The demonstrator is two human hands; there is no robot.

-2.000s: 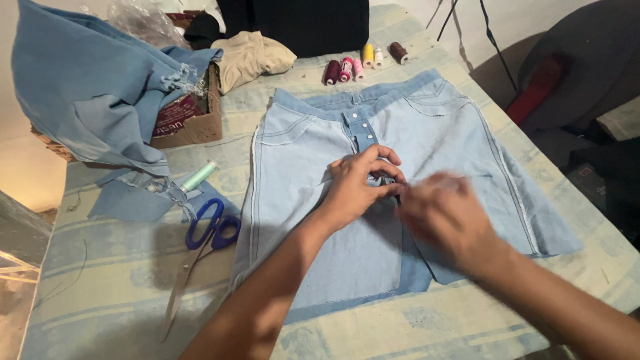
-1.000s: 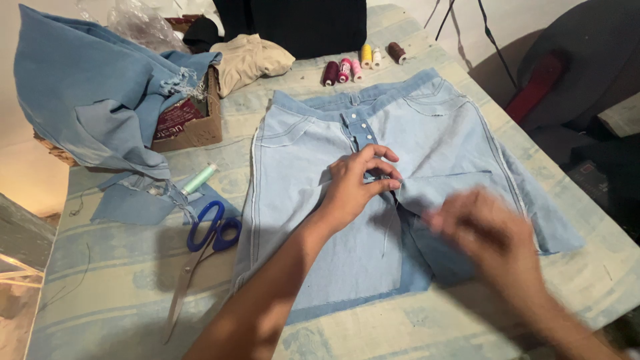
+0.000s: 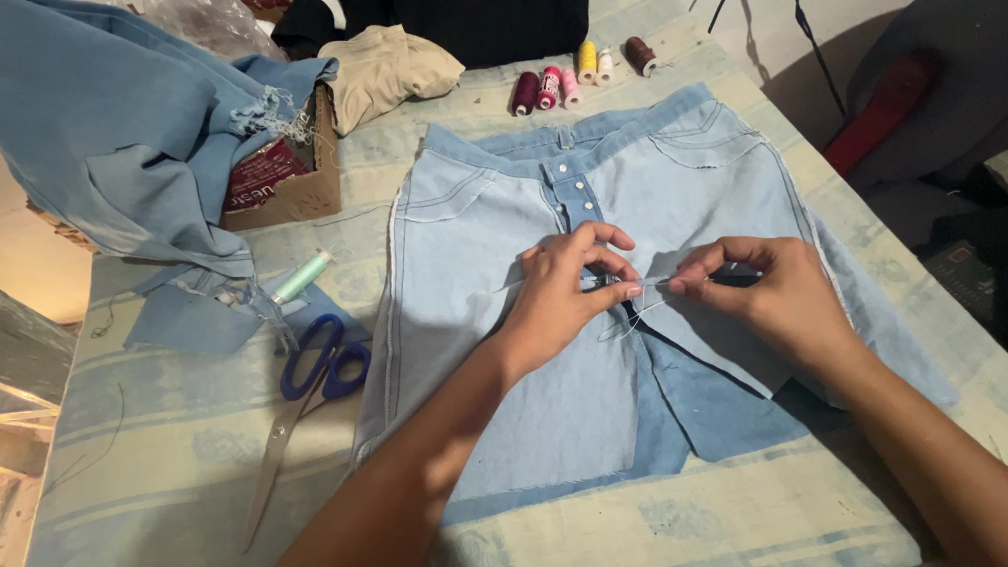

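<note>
A light-blue denim garment (image 3: 512,409), inside out with its buttoned fly upward, lies on the table. My left hand (image 3: 567,287) pinches the fabric just below the fly between thumb and fingers. Close by on the right, my right hand (image 3: 740,276) holds a fold of the denim's edge between thumb and forefinger; a needle may be there but is too small to tell. A loop of pale thread (image 3: 622,332) hangs between the hands over the dark gap in the cloth. Scissors with blue handles (image 3: 287,417) lie left of the garment, beside a mint-green thread spool (image 3: 303,276).
Several thread spools (image 3: 549,88) stand or lie beyond the waistband. At the upper left, a cardboard box (image 3: 324,177) has blue denim (image 3: 150,102) draped over it, next to a beige cloth (image 3: 390,71) and a black cloth (image 3: 504,27). Denim scraps (image 3: 193,319) lie near the scissors.
My right hand, blurred and farther from the left a second ago, is now back close to it at the fabric. My left hand stays at about the same spot below the fly.
</note>
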